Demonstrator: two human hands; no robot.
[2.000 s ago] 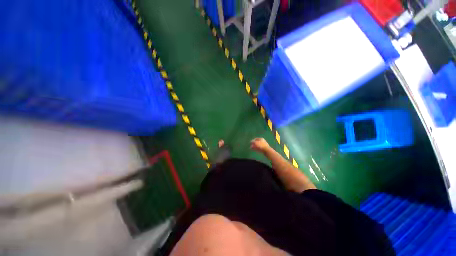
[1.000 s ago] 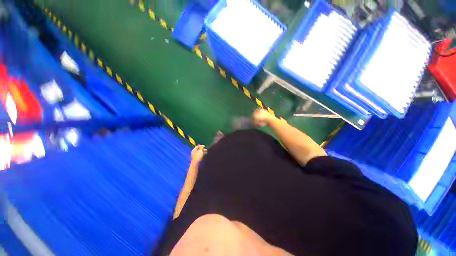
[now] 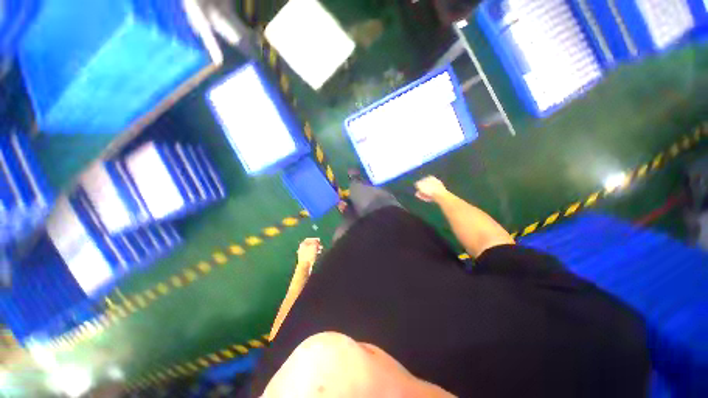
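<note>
My left hand (image 3: 309,250) hangs beside my body over the green floor, small and blurred, with its fingers seemingly curled. My right hand (image 3: 429,188) hangs on the other side, just below a blue tray. I see nothing held in either hand, but finger detail is unclear. The blue tray (image 3: 470,124) with white contents lies in front of me. A second blue tray (image 3: 289,134) with white contents stands to its left, with a plain blue box (image 3: 310,188) against its near end.
A white square surface (image 3: 309,43) is at the top middle. Stacked blue trays with white parts (image 3: 547,58) stand at the upper right, and more stacks (image 3: 159,183) stand at the left. A large blue stack (image 3: 621,272) is at the lower right. Yellow-black tape (image 3: 233,249) crosses the floor.
The view has moved along and turned; the blue trays with white contents are now directly ahead. The large blue stack at the left has left the view. My left hand, hidden at first, came into view.
</note>
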